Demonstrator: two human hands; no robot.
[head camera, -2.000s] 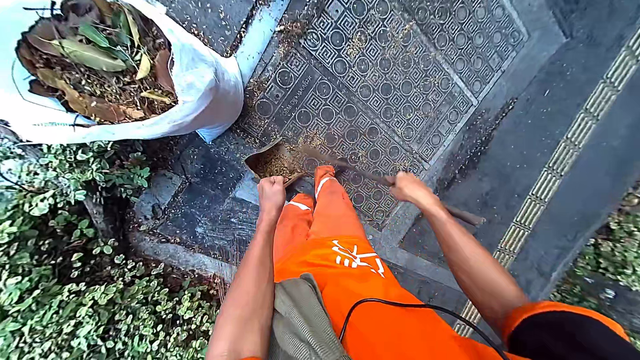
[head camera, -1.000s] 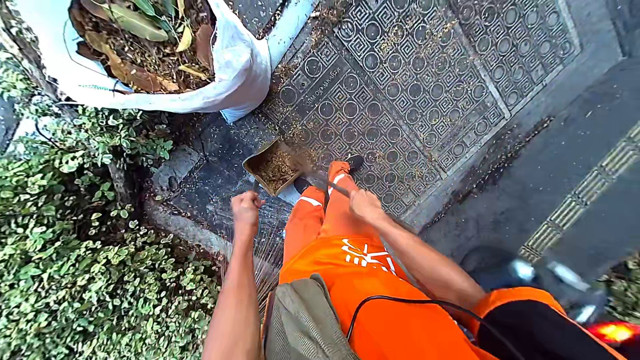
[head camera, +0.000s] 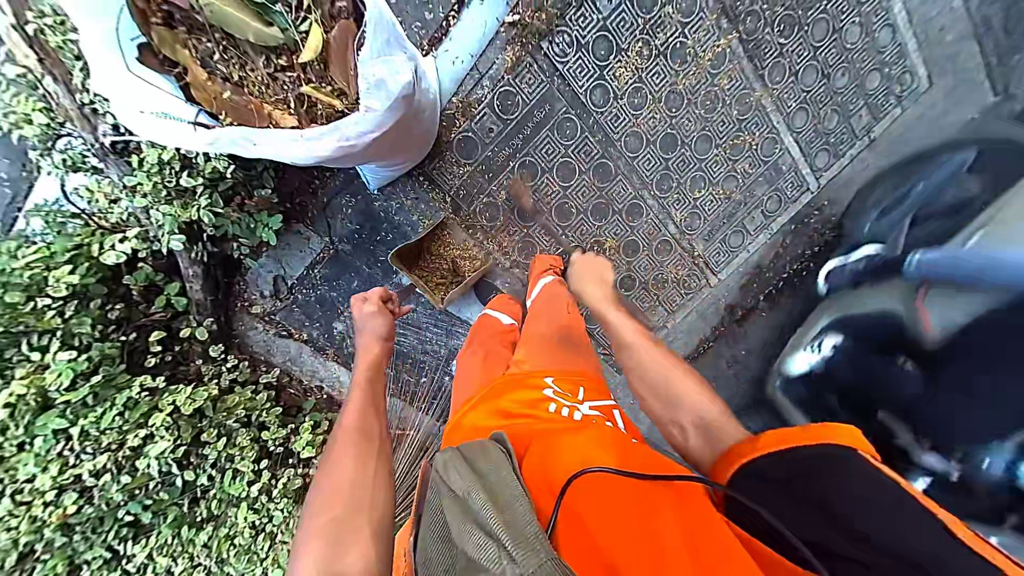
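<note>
My left hand (head camera: 378, 317) is closed around the handle of a square metal dustpan (head camera: 404, 260), which holds dry leaf litter (head camera: 448, 260). In my right hand (head camera: 590, 278) is a long-handled tool (head camera: 552, 226); its brownish head is blurred over the patterned paving, to the right of the dustpan, and its kind cannot be told. A large white woven sack (head camera: 392, 120) full of brown and green leaves (head camera: 240, 20) stands above the dustpan. Beside my left forearm, thin bristles of a stick broom (head camera: 416, 424) show.
Patterned paving slabs (head camera: 668, 144) with scattered litter lie ahead. A leafy hedge (head camera: 160, 448) and thin trunk border the left. At the right, beyond the kerb (head camera: 720, 312), a blurred motorcycle (head camera: 864, 344) with a rider's leg is on the road.
A motorcycle has come into view at the right. The tool's head has moved away from the dustpan, over the paving. The dustpan's opening faces up more than two seconds ago.
</note>
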